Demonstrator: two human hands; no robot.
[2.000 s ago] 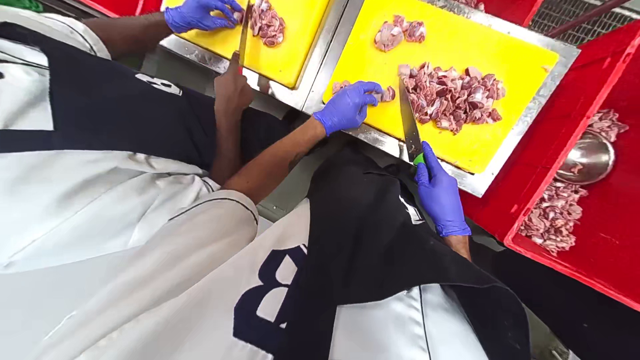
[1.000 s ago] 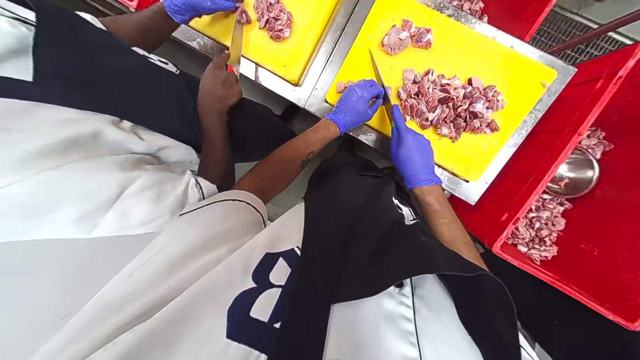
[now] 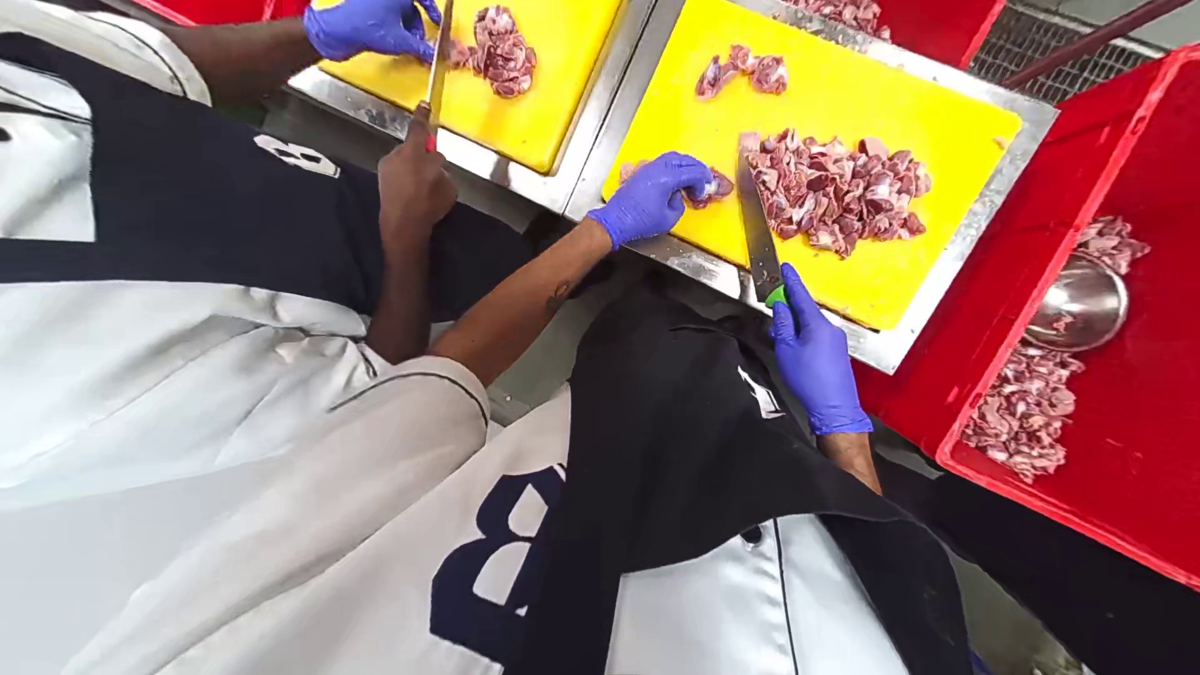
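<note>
My left hand [image 3: 654, 199], in a blue glove, holds a piece of raw meat [image 3: 714, 190] near the front left of a yellow cutting board [image 3: 966, 141]. Gloved in blue too, my right hand [image 3: 814, 352] grips the green handle of a kitchen knife [image 3: 757, 230]. The blade lies over the board, its tip beside a heap of cut raw meat [image 3: 839, 192]. A few larger meat pieces [image 3: 743, 72] lie farther back on the board. Some meat is partly hidden behind my left hand.
At the left, a co-worker's gloved hand [image 3: 370, 28] and bare hand [image 3: 415, 178] with a knife [image 3: 439, 70] work over a second yellow board [image 3: 562, 56] with meat [image 3: 504, 52]. A red crate [image 3: 1139, 394] at the right contains cut meat [image 3: 1027, 412] and a metal bowl [image 3: 1078, 305].
My right hand has drawn back toward me and right since one second ago, taking the knife from beside my left hand to the heap's left edge. The co-worker's hands have shifted slightly.
</note>
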